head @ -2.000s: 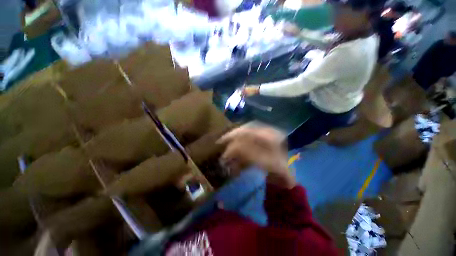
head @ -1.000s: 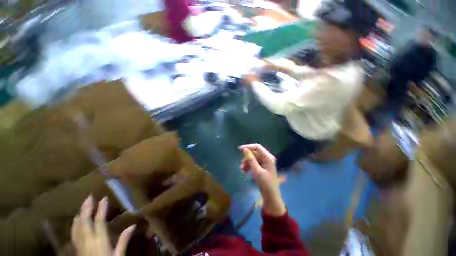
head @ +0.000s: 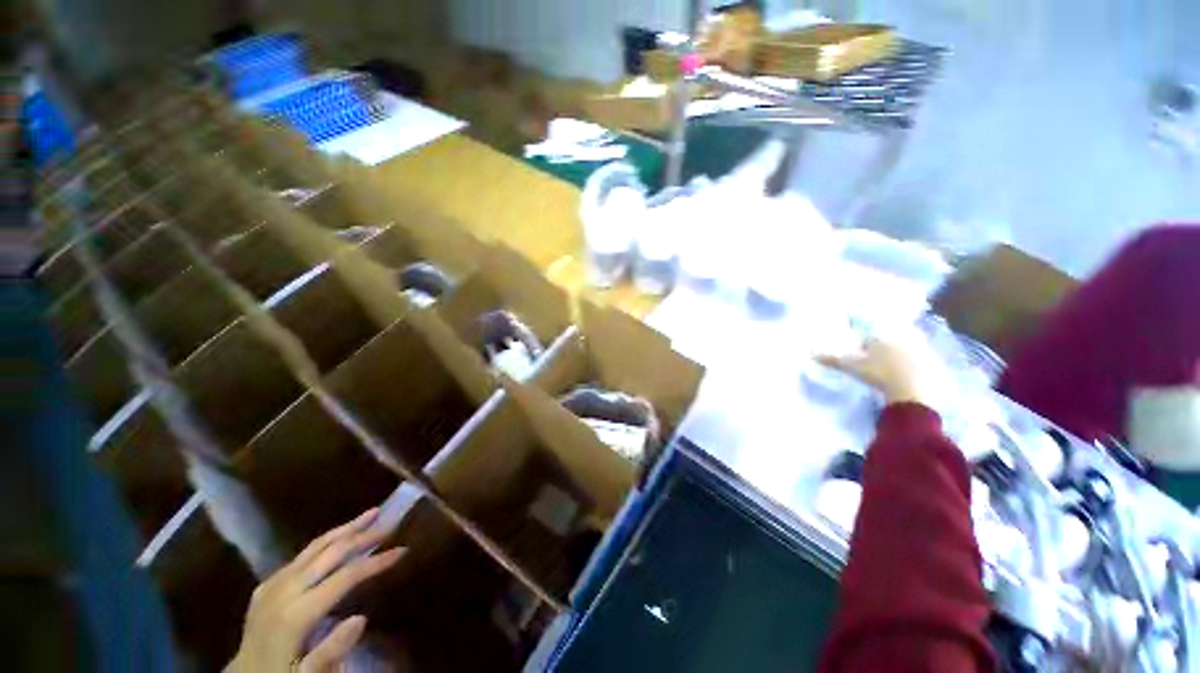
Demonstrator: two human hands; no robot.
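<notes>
Brown cartons (head: pixel 434 440) stand in tight rows at the left and centre, open at the top. Wrapped cameras (head: pixel 615 423) sit in several boxes of the right-hand row. My left hand (head: pixel 309 598) is at the bottom left over the boxes, fingers spread near a white-edged flap (head: pixel 461 440); it holds nothing visible. My right hand (head: pixel 884 368) reaches over the bright heap of clear-wrapped cameras (head: pixel 763 263) on the bench; glare hides whether its fingers grip one.
Unwrapped white cameras (head: pixel 1053 526) with dark cords lie at the right. Another person's dark red sleeve (head: pixel 1119 335) is at the right edge. Blue and white stacks (head: pixel 329 108) lie beyond the boxes. A wire shelf (head: pixel 855 86) stands at the back. A dark green surface (head: pixel 711 579) is at the bottom centre.
The view has swung left toward the boxes and heap. My right hand has moved from above the dark green surface to the wrapped heap. My left hand stays over the boxes.
</notes>
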